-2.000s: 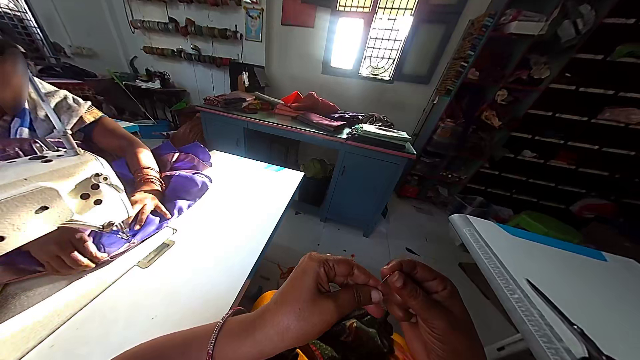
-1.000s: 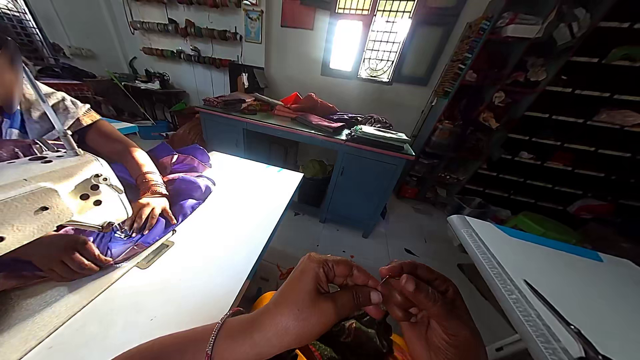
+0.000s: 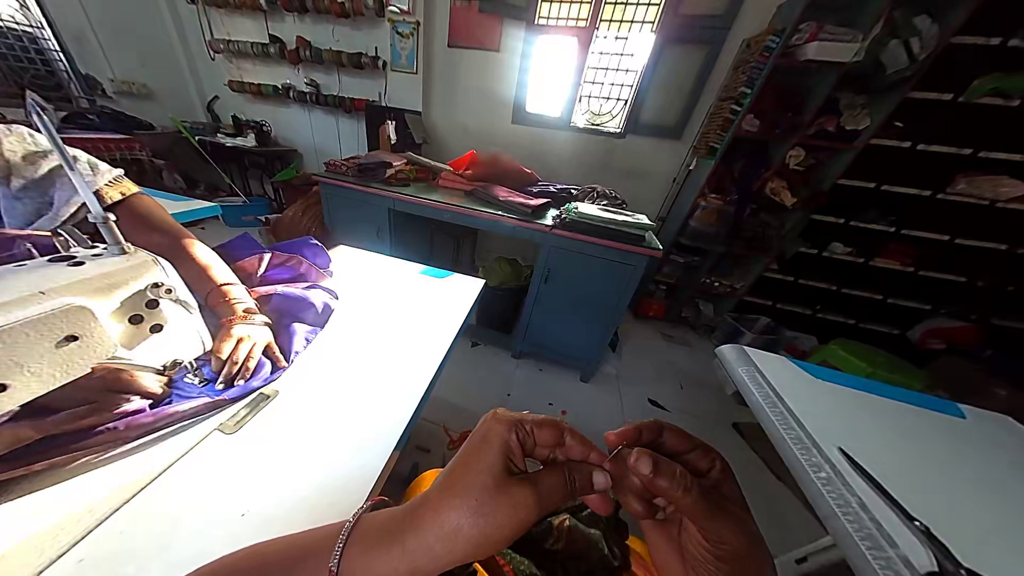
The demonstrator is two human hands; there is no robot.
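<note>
Low in the middle of the head view, my left hand [image 3: 528, 472] pinches something very small between thumb and fingers. My right hand [image 3: 680, 488] meets it fingertip to fingertip. Between the two sets of fingers shows a thin, shiny sliver, apparently a needle [image 3: 615, 453]; which hand bears it more firmly I cannot tell. Any thread is too fine to see. Dark, glossy fabric [image 3: 572, 538] lies below my hands, with yellow cloth beside it.
At left, a co-worker's hands guide purple fabric [image 3: 292, 308] under a sewing machine [image 3: 96, 312] on a white table [image 3: 352, 360]. Scissors [image 3: 904, 508] lie on the right-hand white table [image 3: 864, 432]. Ahead stands a blue desk [image 3: 592, 296] with folded cloth.
My two hands stay together in nearly the same place. The co-worker's hands have shifted slightly at the purple fabric.
</note>
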